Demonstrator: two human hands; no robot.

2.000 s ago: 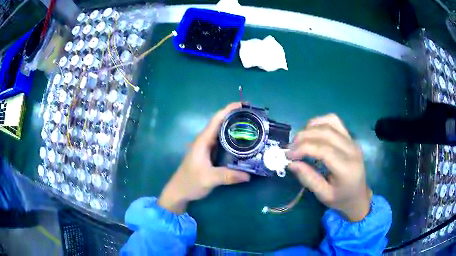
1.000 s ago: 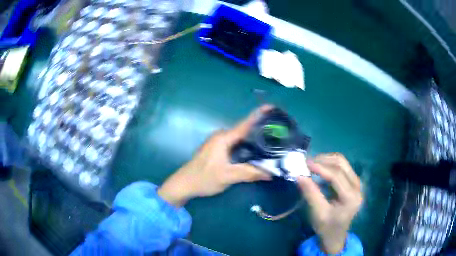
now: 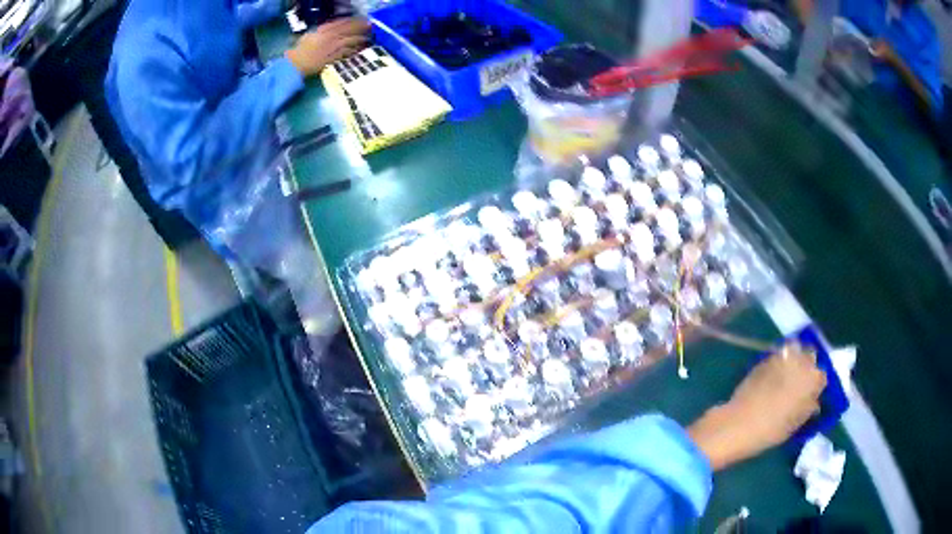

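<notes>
My left hand (image 3: 767, 407) reaches to the right over the small blue bin (image 3: 830, 391), with its fingertips at the bin. The fingers are bent and blurred, so I cannot tell if they hold anything. A crumpled white tissue (image 3: 820, 471) lies beside the bin. A clear blister tray (image 3: 543, 417) with rows of white round motors lies left of my hand, with thin yellow and orange wires across it. A small white connector (image 3: 741, 515) shows at the bottom edge. My right hand is out of view, and the lens unit cannot be made out.
A larger blue bin (image 3: 491, 78) with dark parts, a yellow card (image 3: 391, 99) with dark marks and a clear tub (image 3: 569, 130) with red-handled tools on top stand beyond the tray. Another person's hand (image 3: 332, 44) is by the card. A dark plastic crate (image 3: 235, 417) is on the floor.
The view has swung far to the left. My left hand has let go of the lens unit and moved to the small blue bin. My right hand has left the picture.
</notes>
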